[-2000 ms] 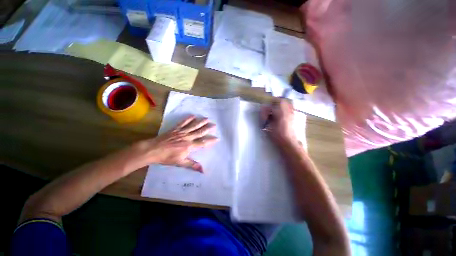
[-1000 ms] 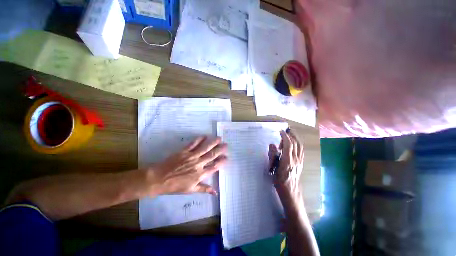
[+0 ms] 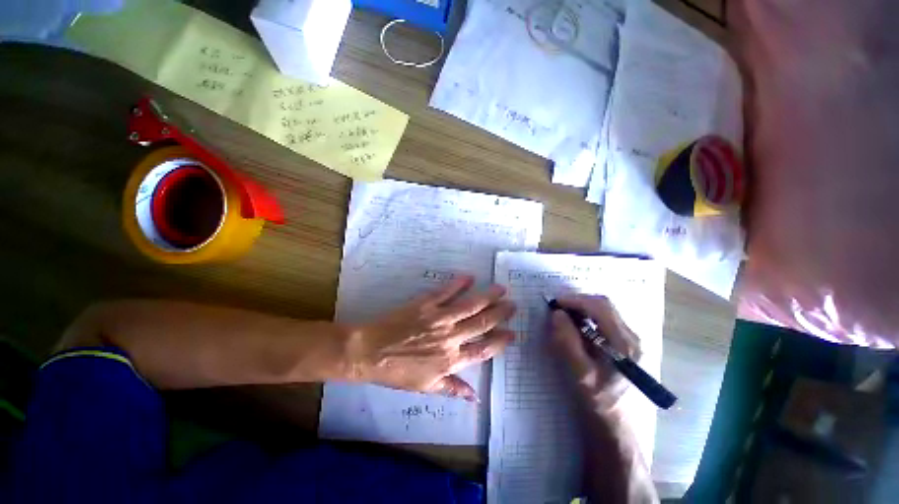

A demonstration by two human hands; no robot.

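Note:
A white record form (image 3: 532,394) with a ruled table lies in front of me, its rows mostly empty. My right hand (image 3: 596,345) holds a black pen (image 3: 631,370) with small white lettering, its tip at the form's upper rows. My left hand (image 3: 434,340) lies flat with fingers spread on the reference sheet (image 3: 439,217), its fingertips reaching the record form's left edge. The reference sheet has dense writing at the top and a short handwritten note near the bottom. My left hand hides its middle.
An orange tape roll on a red dispenser (image 3: 242,221) sits at left. Beyond are a yellow note sheet (image 3: 222,84), a white box (image 3: 301,34), a pale loop (image 3: 384,44) and loose papers (image 3: 522,89). A black-and-yellow tape roll (image 3: 678,182) sits on papers beside a pink bag (image 3: 818,148).
The pen, earlier mostly hidden in my right hand, now shows at a slant with its tip near the form's top rows. The view has shifted, so the desk items appear further right than a second ago.

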